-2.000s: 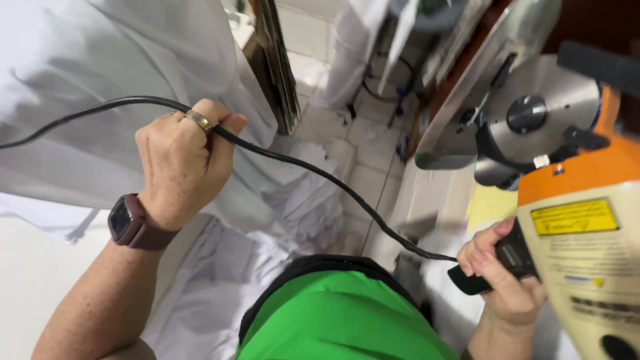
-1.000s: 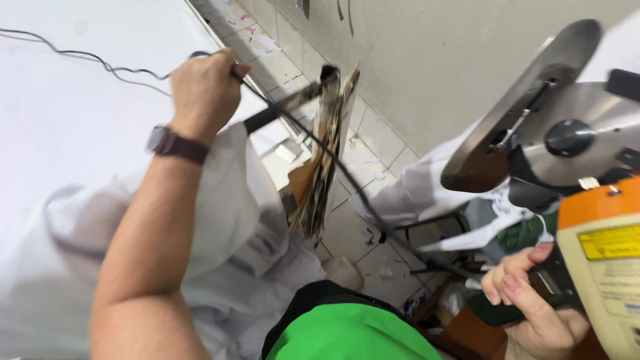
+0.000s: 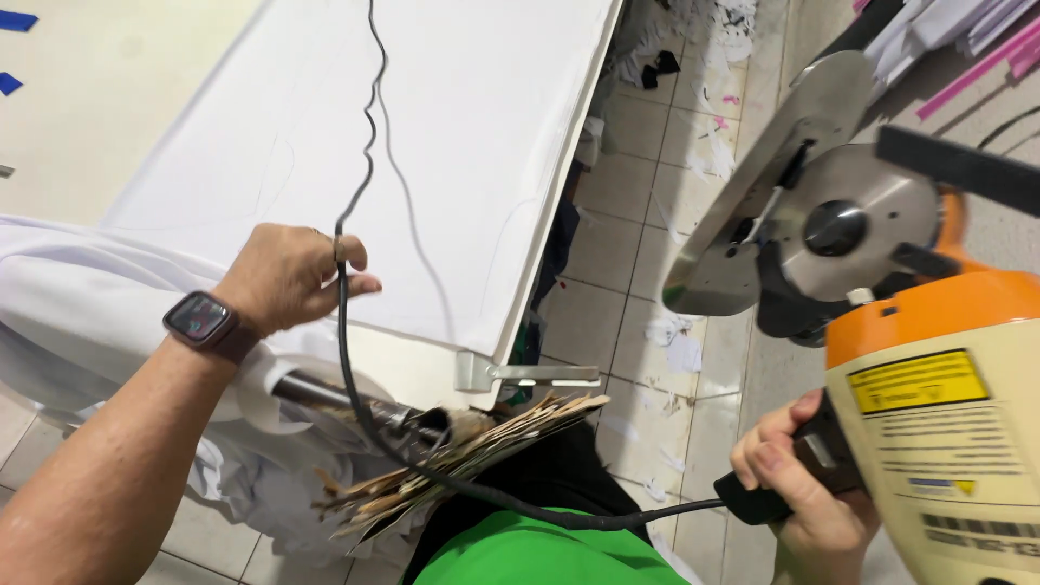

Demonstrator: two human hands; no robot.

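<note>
My left hand point(image 3: 296, 276), with a watch on the wrist, has the black power cord point(image 3: 349, 349) between its fingers above the corner of a white fabric stack. From there the cord sags past my green shirt to the plug end at the handle of a round-knife cloth cutting machine point(image 3: 934, 390). My right hand point(image 3: 812, 479) is closed on that black handle. The machine is held tilted off the floor, its round blade point(image 3: 845, 219) and metal base plate point(image 3: 756, 203) facing up and left. Its body is cream and orange.
White layered fabric point(image 3: 455, 162) covers the cutting table, with a metal clamp point(image 3: 520, 375) at its corner. A bundle of worn cardboard patterns point(image 3: 463, 463) hangs by a fabric roll's tube point(image 3: 325, 394). Scraps litter the tiled floor point(image 3: 593, 268). Folded white and pink cloth point(image 3: 967, 49) lies upper right.
The view has swung so that the table corner and clamp now show. My left hand still has the cord, its fingers now looser around it. The machine stays in my right hand.
</note>
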